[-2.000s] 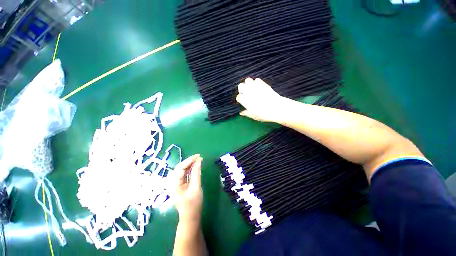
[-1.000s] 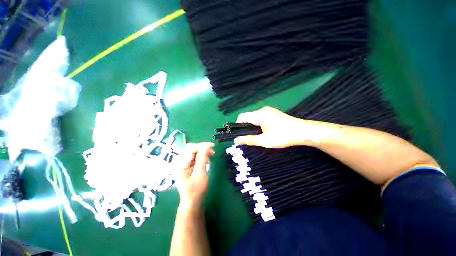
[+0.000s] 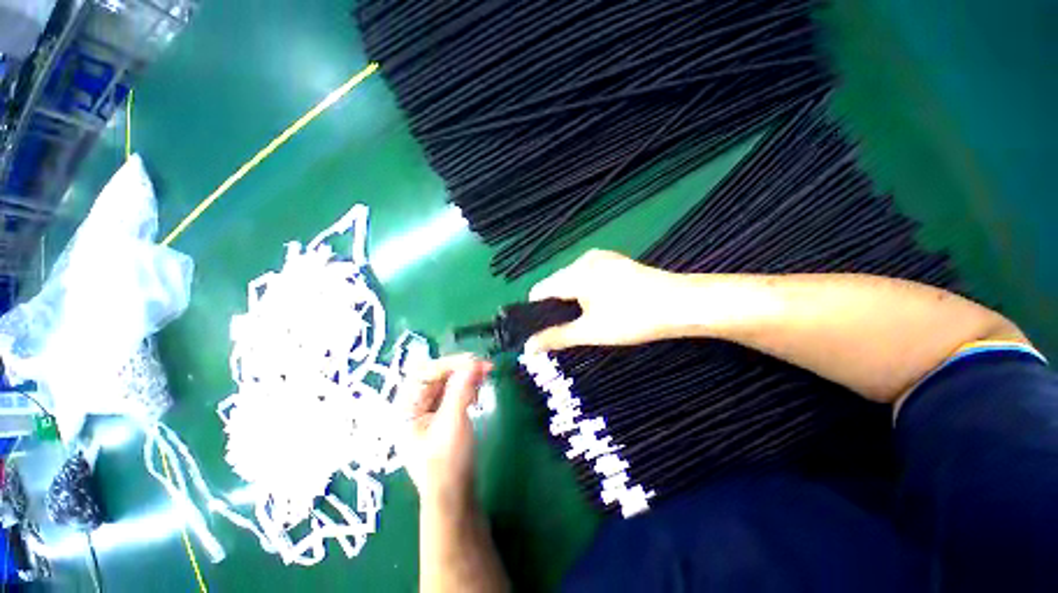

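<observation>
My right hand is closed around a small bunch of black cables, whose ends point left. One cable end sticks out beyond the others. My left hand is just left and below, fingertips together, with a small white piece at them, probably a marker. The marked cable pile lies under my right forearm, with a stepped row of white markers at its left end. The unmarked cable pile lies farther away. The white marker strip is heaped left of my left hand.
A crumpled clear plastic bag lies at the far left, with a dark bundle below it. Yellow lines cross the glossy green table. Racks with blue parts stand beyond the upper left edge.
My right hand has come from the far pile to beside my left hand, now holding a bunch of cables. My left hand stays near the strip heap. The camera view has shifted.
</observation>
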